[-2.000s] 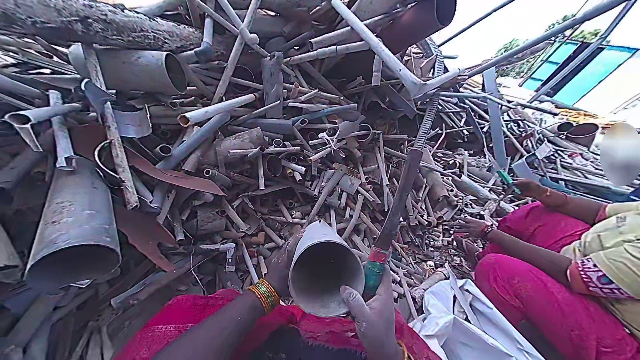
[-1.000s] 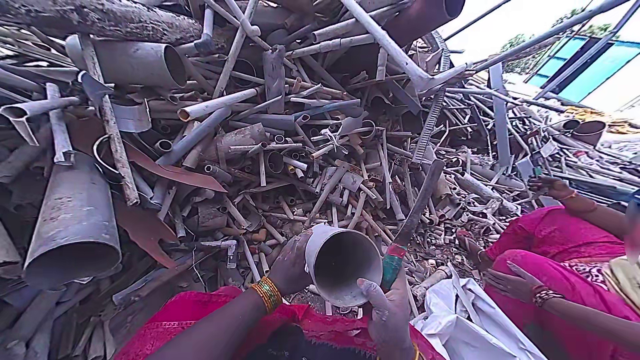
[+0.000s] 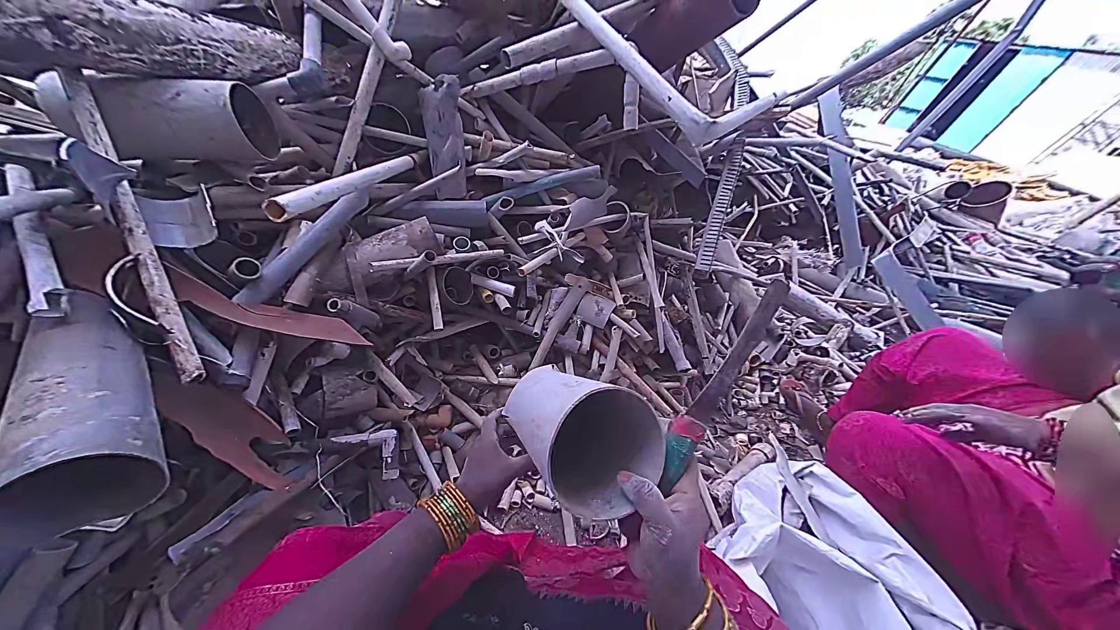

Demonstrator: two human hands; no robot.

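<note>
A short, wide grey plastic pipe piece (image 3: 538, 420) is held over my lap, its open end turned toward me. My left hand (image 3: 492, 464) grips its left side, fingers partly behind it. My right hand (image 3: 665, 534) has its thumb on the near rim and also holds a long blade tool (image 3: 739, 354) by a handle wrapped in green and red (image 3: 678, 453). The dark blade points up and right, beside the pipe piece. Some fingers of the right hand are hidden.
A heap of scrap pipes (image 3: 516, 289) rises ahead, with a wide grey pipe (image 3: 79, 411) at left. A white sheet (image 3: 822, 534) lies at my right, near a seated co-worker in pink cloth (image 3: 927, 472). A long bent pipe (image 3: 647, 79) juts out overhead.
The pipe piece has been turned and tilted a little in my hands. The co-worker's arm at right has moved, and the head has come into view lower down.
</note>
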